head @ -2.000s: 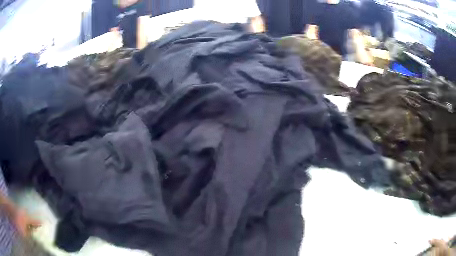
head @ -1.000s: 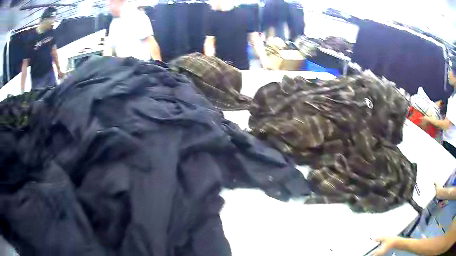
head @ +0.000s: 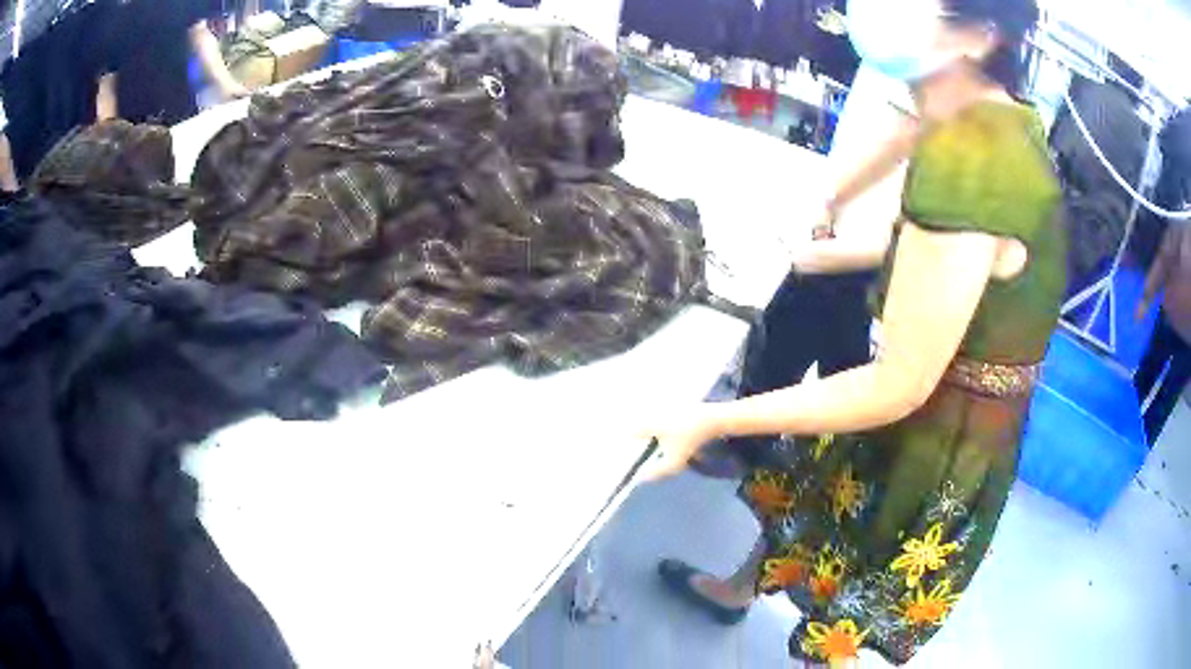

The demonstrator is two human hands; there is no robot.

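Neither of my hands can be made out. A tiny pale shape at the bottom edge, by the table corner, is too small to tell. A heap of dark navy garments (head: 118, 431) lies nearest me at the left, on the white-topped table (head: 392, 510), cut off by the picture's edge. A larger heap of brown-olive plaid shirts (head: 457, 222) lies crumpled beyond it. A smaller plaid bundle (head: 111, 170) lies at the upper left.
A person in a green dress with yellow-orange flowers (head: 980, 288) stands at the table's right side, one hand on its edge. A blue crate (head: 1081, 425) is on the grey floor behind. Other people stand at the far left and right. A cardboard carton (head: 277, 55) shows at the back.
The view has swung to the right. The dark heap has shifted left in the picture, and the plaid heap is nearer the middle. The person in green now shows almost fully.
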